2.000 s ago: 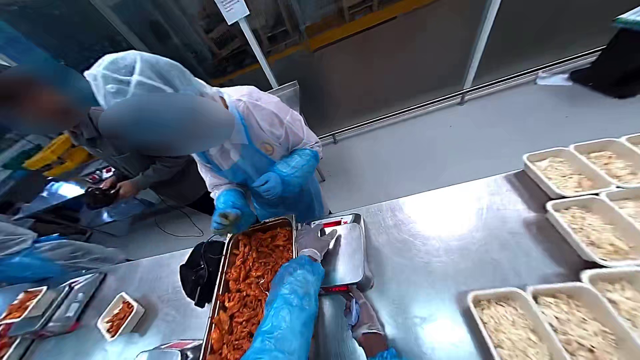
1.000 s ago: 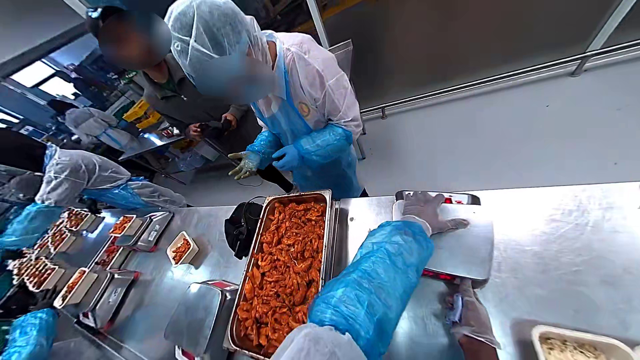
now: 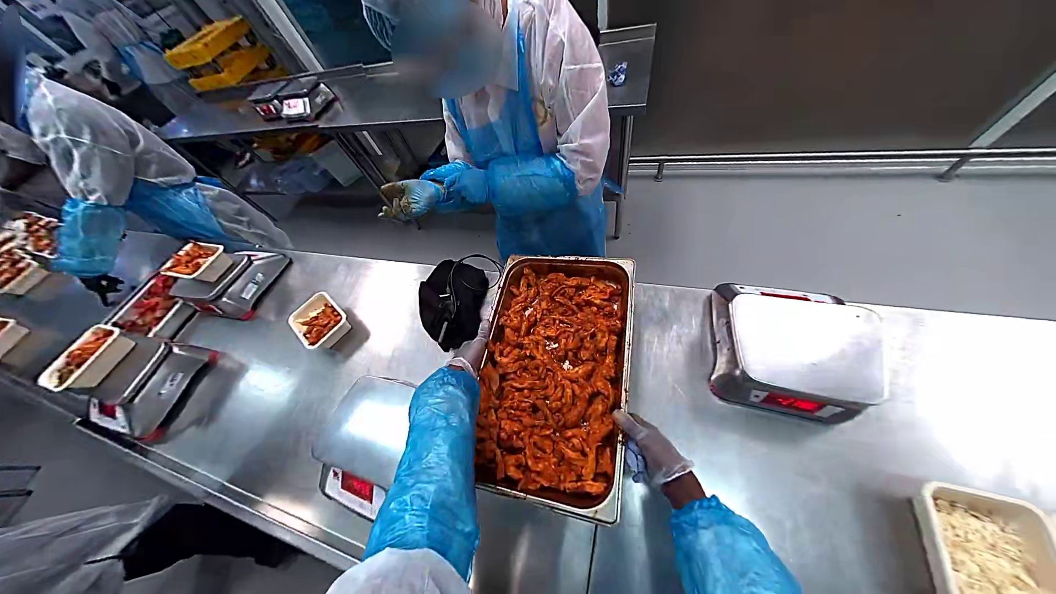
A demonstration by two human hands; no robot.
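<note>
A deep steel tray [image 3: 629, 330] full of red-sauced meat strips [image 3: 553, 379] lies lengthwise on the steel table before me. My left hand [image 3: 476, 340], in a clear glove, grips the tray's left rim, beside a black pouch-like item with a cord [image 3: 452, 305]. My right hand [image 3: 652, 448], also gloved, holds the lower right rim, with a bluish cloth or wipe [image 3: 634, 460] under its palm. A digital scale [image 3: 808, 351] stands to the right of the tray, another scale [image 3: 367, 429] to its left, partly behind my left sleeve.
Across the table a person in a blue apron [image 3: 544, 206] stands with gloved hands together. On the left are a small filled tub [image 3: 320, 320], more tubs and scales [image 3: 148, 388], and another person's sleeve [image 3: 91, 235]. A tub of pale shredded food [image 3: 982, 540] is at the lower right.
My hands have gone from the right-hand scale to the steel tray's two sides. The scale now stands farther from the tray than two seconds ago. The view has shifted.
</note>
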